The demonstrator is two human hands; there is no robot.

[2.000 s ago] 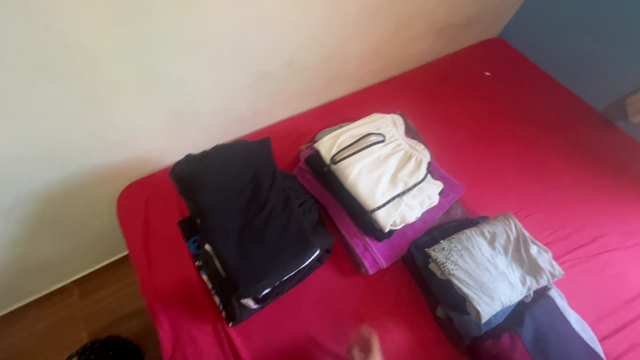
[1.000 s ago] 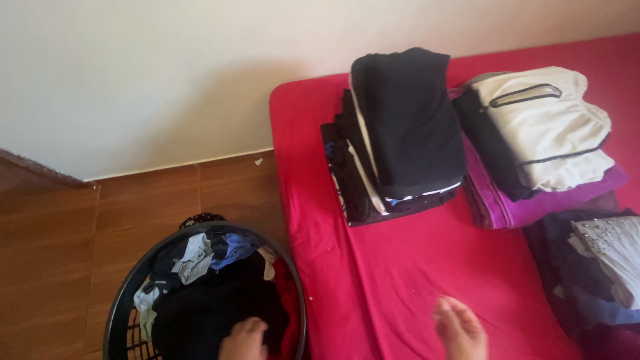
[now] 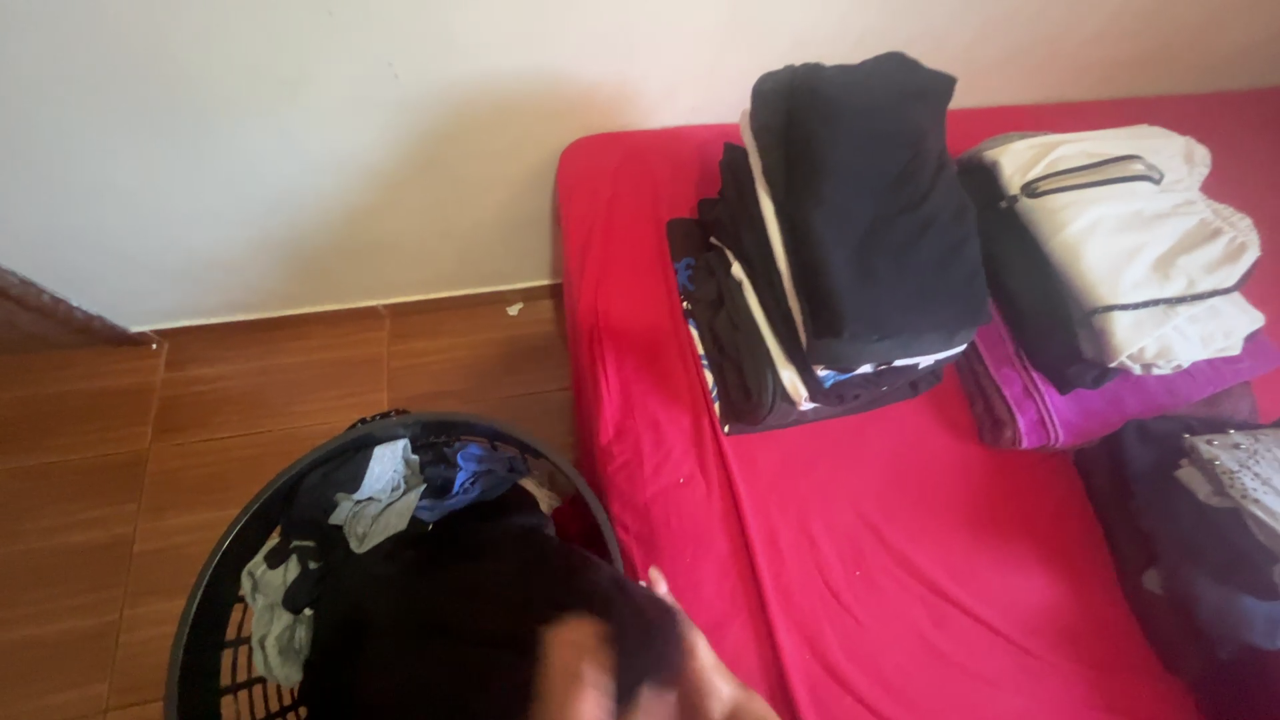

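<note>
A black garment (image 3: pixel 480 600) bulges up over the front of a round black plastic laundry basket (image 3: pixel 190 610) at the lower left. Both my hands are at its right end: my left hand (image 3: pixel 580 670), blurred, grips the cloth, and my right hand (image 3: pixel 700 665) holds its right edge, partly hidden behind it. Inside the basket, beyond the black cloth, lie a grey cloth (image 3: pixel 380 495), a blue cloth (image 3: pixel 475 480) and a pale greyish garment (image 3: pixel 278 610).
On a bed with a red sheet (image 3: pixel 880 540) stand a folded black clothes stack (image 3: pixel 860 210), a stack topped by cream shorts (image 3: pixel 1130 250) over purple cloth (image 3: pixel 1070 410), and dark folded clothes (image 3: pixel 1180 540). A wall (image 3: pixel 300 130) runs behind; brown floor tiles (image 3: pixel 270 370) surround the basket.
Both hands have come together at the basket and taken hold of the black garment, which is now raised at its right end. A second ago my right hand was over the bed. The view has swung left.
</note>
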